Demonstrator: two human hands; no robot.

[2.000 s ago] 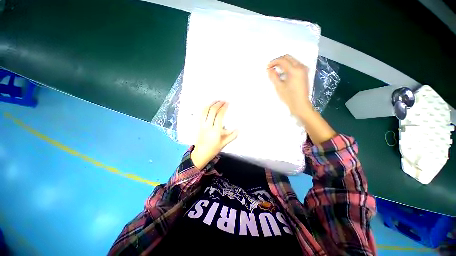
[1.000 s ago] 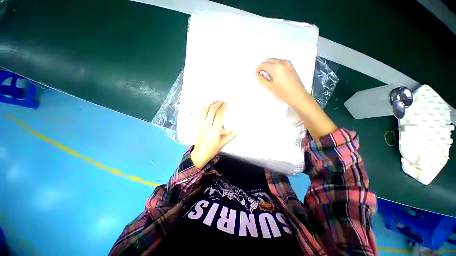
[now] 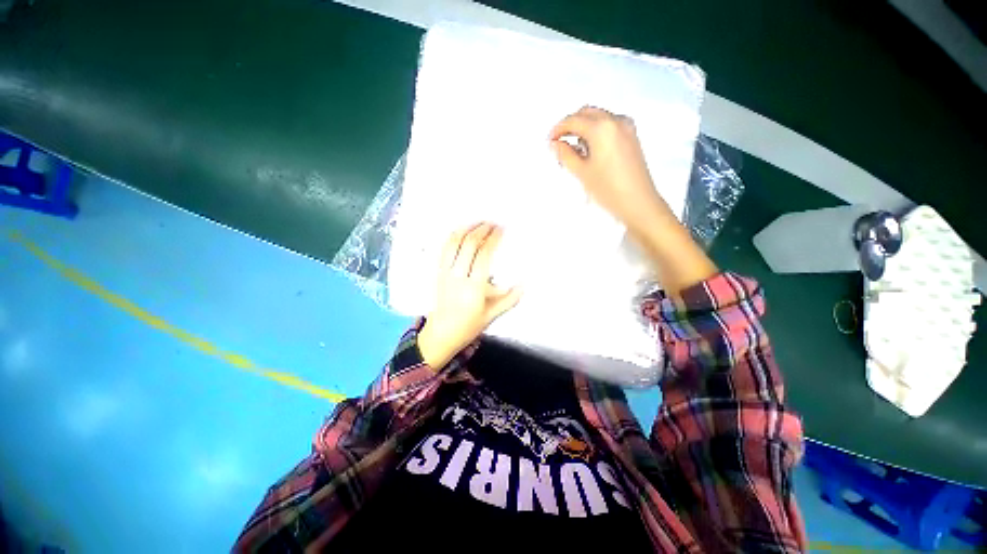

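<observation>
A stack of white-looking poly bags [image 3: 520, 130] lies in front of my body, washed out by glare. My left hand [image 3: 469, 287] lies on its lower left part with the fingers spread, holding nothing. My right hand [image 3: 609, 157] is over the upper middle right of the stack, with thumb and forefinger pinched together. A small white wiping cloth [image 3: 582, 147] seems to show between those fingertips, hard to tell against the stack. A crinkled clear bag [image 3: 370, 240] sticks out from under the stack on both sides.
Right of the stack on the dark green table [image 3: 249, 130] lie a whitish bottle [image 3: 810, 239] with a shiny metal-looking cap, a cream-white folded piece [image 3: 918, 314] and a thin yellowish ring [image 3: 844, 316]. A pale divider rail [image 3: 795, 141] runs behind. Blue stools [image 3: 38, 179] stand on the blue floor.
My right hand has moved left across the stack since two seconds ago, and slightly up in the last second. My left hand stays in place on the stack. The view has shifted slightly.
</observation>
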